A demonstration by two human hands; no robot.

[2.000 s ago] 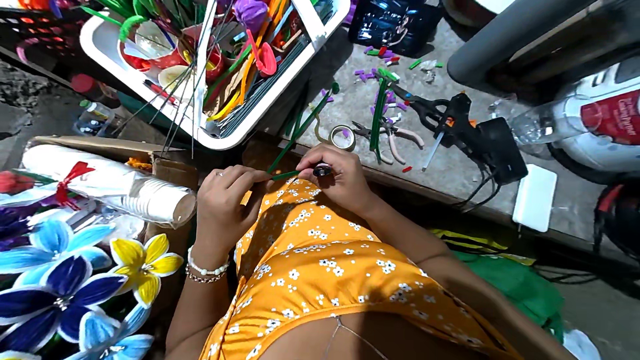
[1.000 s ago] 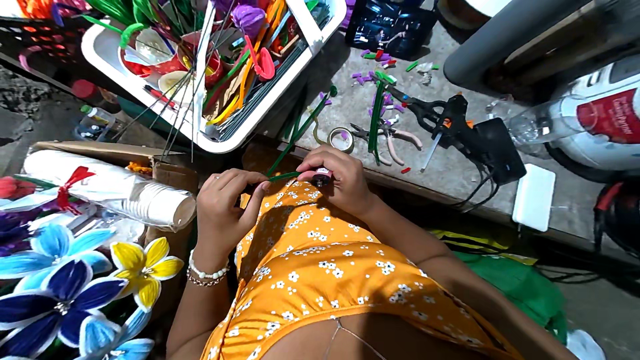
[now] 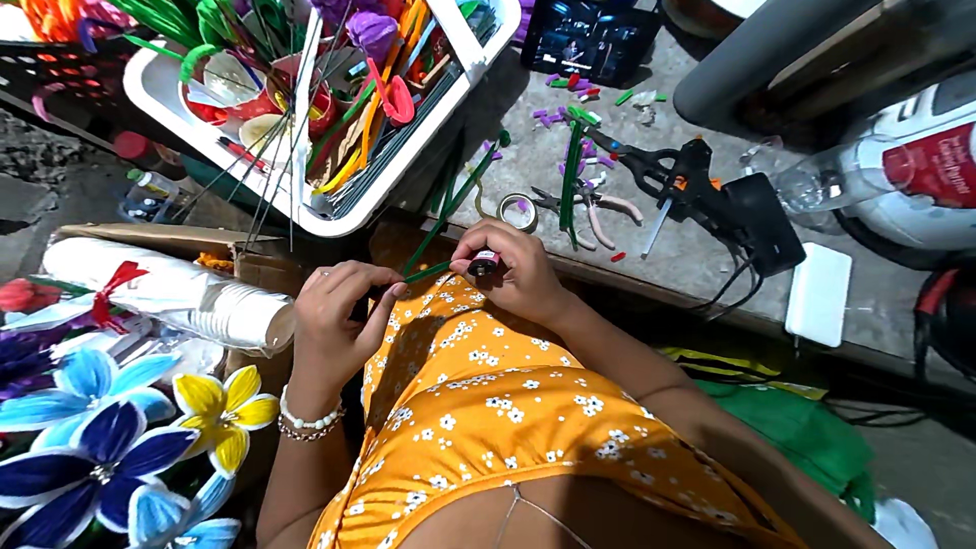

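Observation:
Over my lap, my left hand (image 3: 343, 313) pinches one end of a green pipe cleaner (image 3: 428, 272) between thumb and fingertips. My right hand (image 3: 515, 267) grips the other end and also holds a small dark and pink cylinder (image 3: 483, 264), perhaps a battery, in its curled fingers. A longer green stem (image 3: 457, 200) runs up from near my left fingertips toward the stone ledge. Just beyond my right hand lie a roll of tape (image 3: 518, 212), pliers with pink handles (image 3: 610, 210) and a bundle of green pipe cleaners (image 3: 569, 179).
Black scissors (image 3: 648, 168), a glue gun (image 3: 690, 202) and a white power bank or box (image 3: 819, 294) rest on the ledge (image 3: 503, 99). A white basket (image 3: 343, 221) holds craft materials. At left are wrapped paper cups (image 3: 175, 293) and pipe-cleaner flowers (image 3: 103, 469).
Both hands stay over the lap at the green pipe cleaner, with only slight shifts of the fingers and of the dark and pink cylinder.

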